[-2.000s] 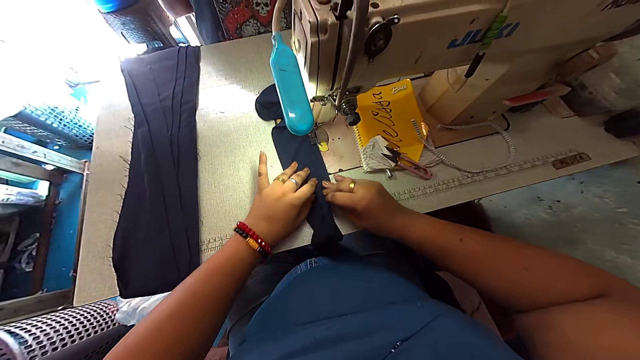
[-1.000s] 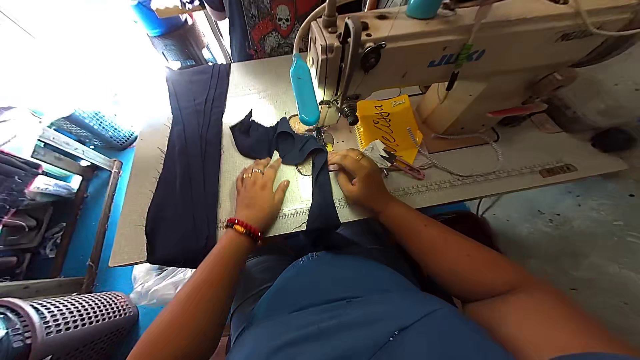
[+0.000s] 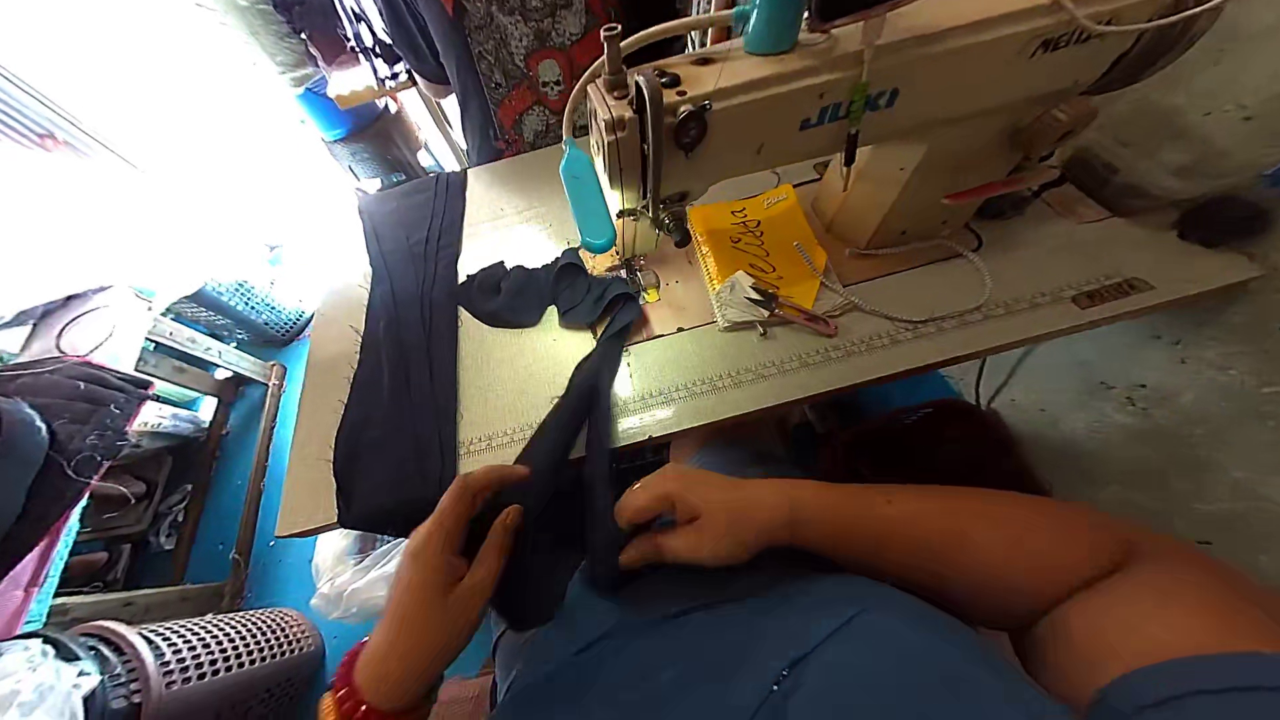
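Note:
A strip of dark cloth (image 3: pixel 560 440) runs from the presser foot (image 3: pixel 635 280) of a Juki sewing machine (image 3: pixel 760 110) down over the table's front edge. My left hand (image 3: pixel 450 570) grips its left layer between thumb and fingers, near my lap. On the right, my right hand (image 3: pixel 690 515) pinches the other layer, with the two layers spread apart between the hands. The bunched far part of the cloth (image 3: pixel 530 295) lies left of the foot. Stacked dark cloth pieces (image 3: pixel 405 350) lie at the table's left side.
Thread snips (image 3: pixel 790 310) and a white scrap rest on a yellow spiral notebook (image 3: pixel 755 250) that bears writing. A turquoise tube-shaped object (image 3: pixel 587 197) hangs beside the machine head. A measuring tape (image 3: pixel 740 380) runs along the table's front. A perforated basket (image 3: pixel 220 660) stands at the lower left.
Both hands have moved off the tabletop toward my lap, drawing the near end of the strip with them. Its layers are now apart. The view has shifted.

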